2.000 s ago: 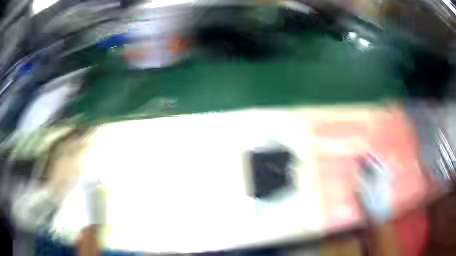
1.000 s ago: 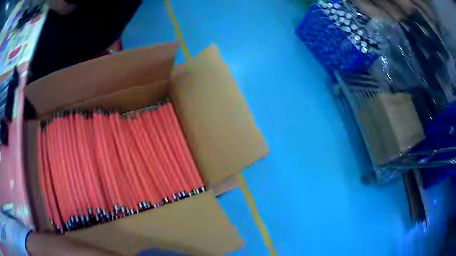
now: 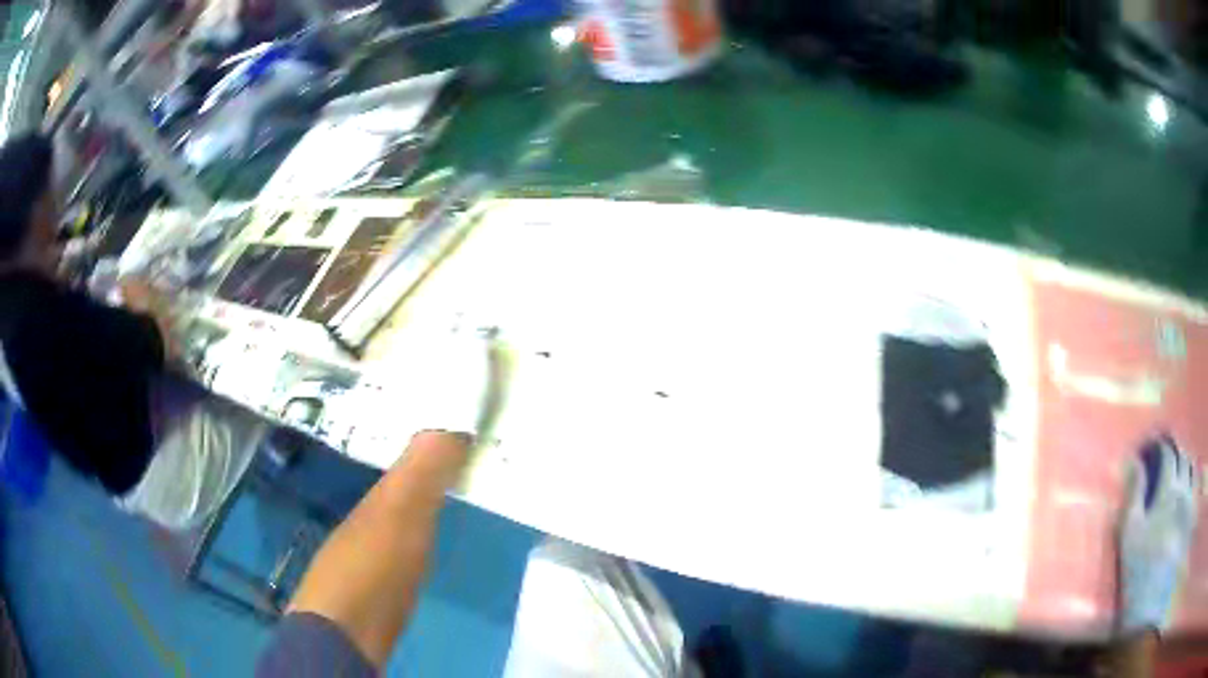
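Observation:
My left hand (image 3: 470,384), in a pale glove, is over the white sheet (image 3: 742,437); its fingers are washed out in the glare. My right hand (image 3: 1157,530), in a white glove with blue fingertips, is at the pink sheet (image 3: 1093,437) near the right edge. Nothing is visible in it, but its grip is unclear. A ragged black pad (image 3: 938,408) lies on a grey-silver plate between the hands, nearer the right one. Neither hand touches it.
Long silvery pieces (image 3: 404,276) lie slanted at the bench's left end. A person (image 3: 80,358) in dark clothes is at far left. A white and orange bucket (image 3: 649,37) and dark heaps (image 3: 861,53) are on the green table (image 3: 821,146). Blue floor shows below.
The view has swung from the carton of red rods and the floor back to the bench. Both hands are now over the bench; a second ago only one gloved hand showed, at lower left.

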